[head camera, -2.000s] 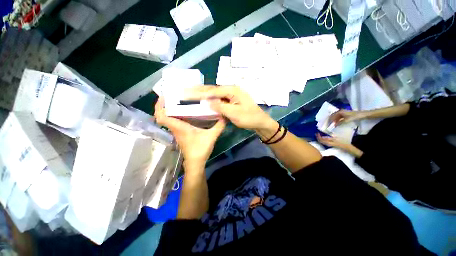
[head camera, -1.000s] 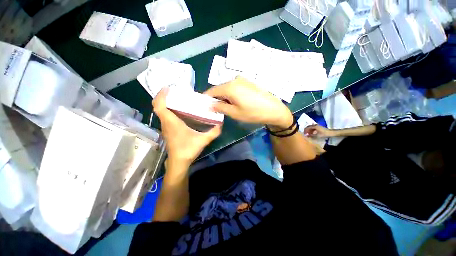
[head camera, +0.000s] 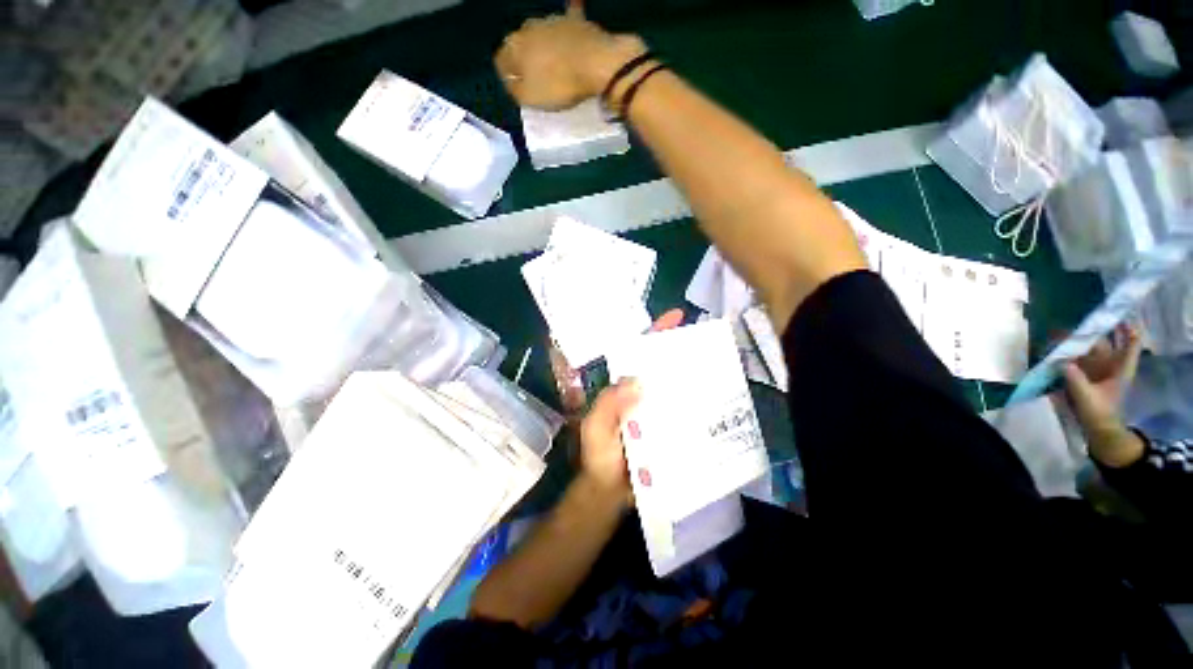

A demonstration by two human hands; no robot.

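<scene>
A white printed carton sleeve [head camera: 693, 412] with pink-red spots and small dark print is in my left hand [head camera: 608, 438], tilted, and a paler flat part shows at its lower end. My right hand [head camera: 563, 63] is stretched out to the top of the view, directly above a small white pack [head camera: 576, 136] on the green surface; whether its fingers grip the pack is hidden. Small white cards [head camera: 589, 281] lie just beyond my left hand. More printed cards [head camera: 968, 320] lie fanned out, partly behind my right forearm.
A longer white box [head camera: 429, 141] lies left of my right hand. Large white cartons [head camera: 373, 523] lean in a stack at left. Packs with white cord loops [head camera: 1020, 137] stand at upper right. A pale metal strip crosses the green surface. Another person's hand [head camera: 1103, 379] is beside a hanging label strip [head camera: 1112, 314].
My right hand has left the small pack held between both hands and reached up and away. My left hand now holds the printed sleeve lower and nearer my body. The view has shifted.
</scene>
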